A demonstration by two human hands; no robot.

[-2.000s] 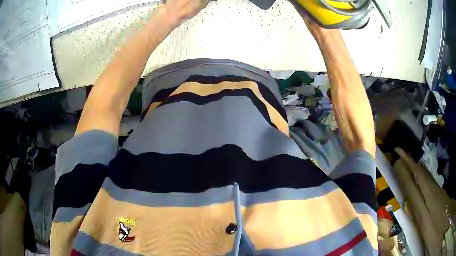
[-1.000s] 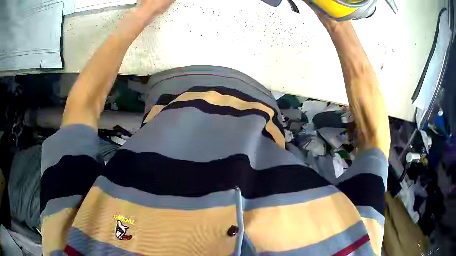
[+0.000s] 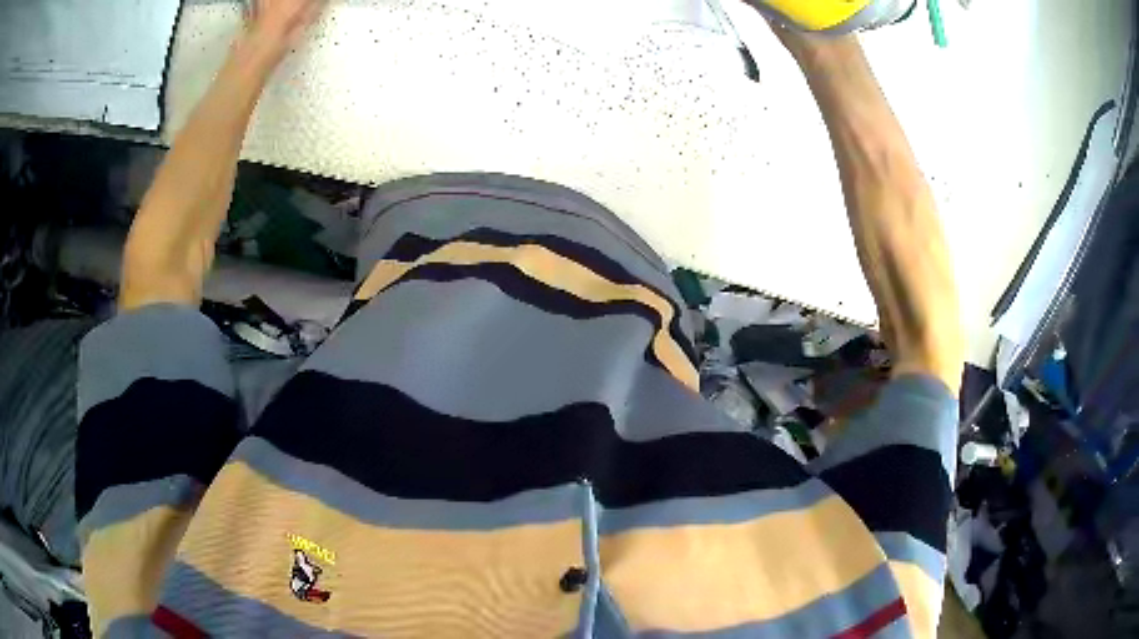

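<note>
The yellow and grey cutter (image 3: 834, 13) shows only its lower part at the top edge, right of centre. My right hand (image 3: 799, 31) is mostly hidden behind it and cut off by the top edge, so its grip does not show. My left hand (image 3: 285, 15) is at the top edge, left of centre, over the table, with its fingers cut off. The paper-covered lay (image 3: 81, 56) is at the top left, left of my left hand. A small dark piece (image 3: 749, 63) on a thin cord lies left of the cutter.
The pale speckled table (image 3: 537, 94) spans the top. A green stick-like thing (image 3: 937, 23) is right of the cutter. A narrow white strip with a dark edge (image 3: 1062, 231) lies at the table's right end. Scraps (image 3: 774, 375) are heaped below the table's front edge.
My left hand has moved left and up in the picture. The cutter has moved further up out of view. The lay shows less, and the dark piece on the cord shows more.
</note>
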